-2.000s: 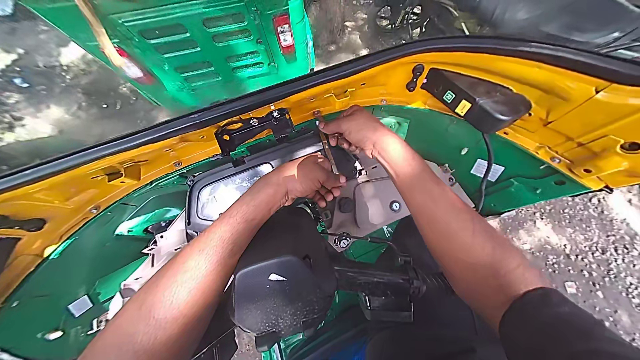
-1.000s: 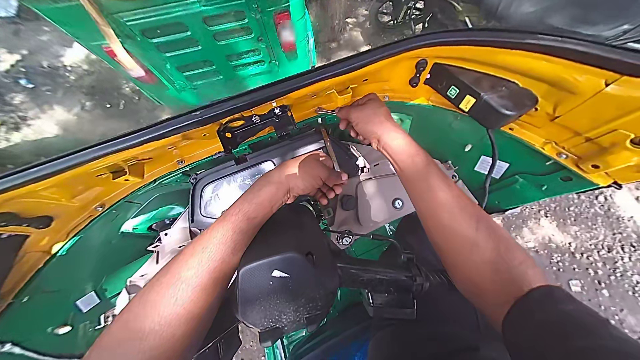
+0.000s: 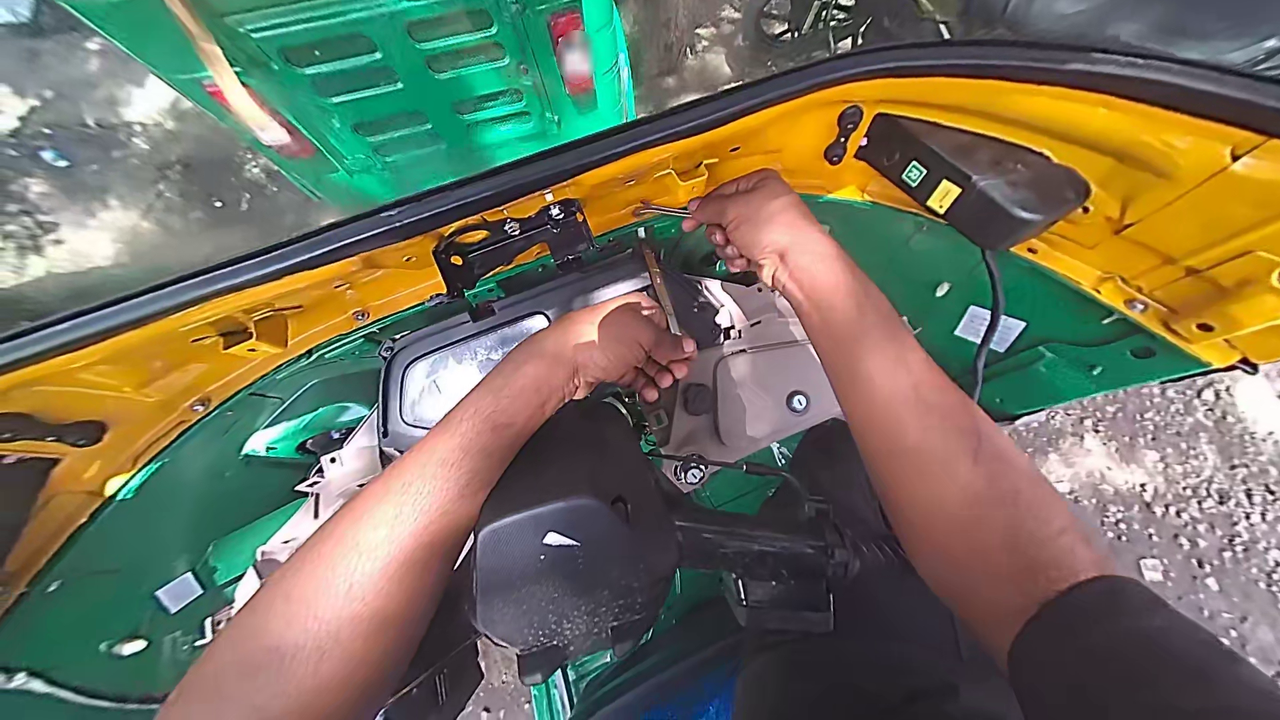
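Note:
Between the fingers of my right hand (image 3: pixel 755 225) is a slim metal wrench (image 3: pixel 663 210), its far end against the yellow frame below the windshield. My left hand (image 3: pixel 635 345) grips the lower end of a narrow metal rod-like tool (image 3: pixel 655 275), which points up toward the frame, left of my right hand. Both hands are above the dashboard of a green and yellow auto rickshaw. A black metal bracket (image 3: pixel 515 240) is fixed to the frame left of the wrench. Under my left forearm lies the instrument cluster (image 3: pixel 465 370), partly covered.
The black steering column cover (image 3: pixel 570 540) and handlebar (image 3: pixel 760 540) stand close below my hands. A black box (image 3: pixel 970 180) with a cable hangs on the frame at right. A beige dashboard panel (image 3: pixel 770 390) has a lock. Beyond the windshield is a green vehicle (image 3: pixel 400 80).
My right hand has moved up, away from the upper end of the rod-like tool, and the wrench now shows at the yellow frame. My left hand has stayed nearly in place.

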